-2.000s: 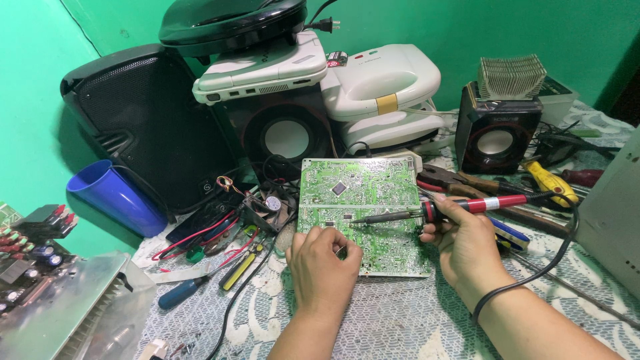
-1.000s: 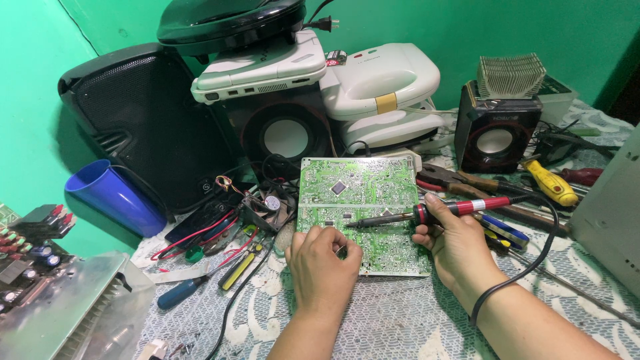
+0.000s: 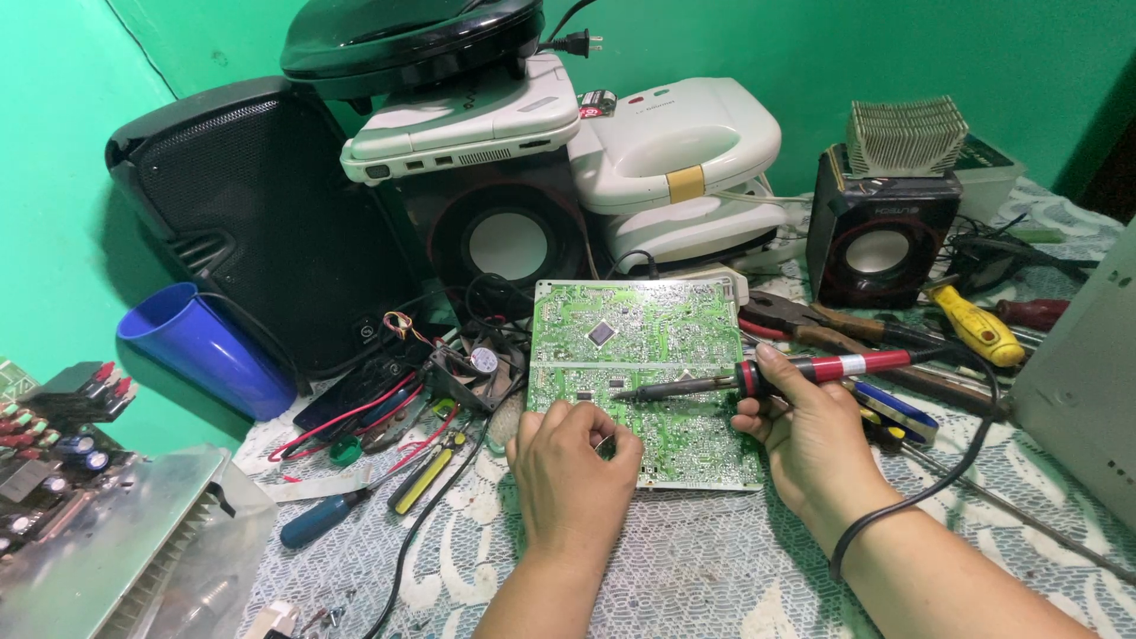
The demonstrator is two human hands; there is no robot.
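A green printed circuit board (image 3: 635, 324) with many small solder points lies on the lace tablecloth in the middle. My right hand (image 3: 803, 417) grips the red and black handle of a soldering iron (image 3: 683, 388), whose tip points left, at or just above the board near small chips. The iron's black cord loops over my right wrist. At the board's lower left rests my left hand (image 3: 577, 466), thumb and fingers pinched around a small dark, shiny item (image 3: 606, 446), mostly hidden, that I cannot identify.
Left of the board lie a small fan (image 3: 479, 362), red wires and screwdrivers (image 3: 426, 475). Pliers (image 3: 781, 311), a yellow-handled screwdriver (image 3: 976, 328) and a metal case (image 3: 1083, 382) are at right. Speakers (image 3: 510, 240) and white appliances (image 3: 683, 142) stand behind; a blue cup (image 3: 209, 351) leans at left.
The iron and my right hand have shifted slightly over the board since the earlier frames. My left hand stays in nearly the same place on the board.
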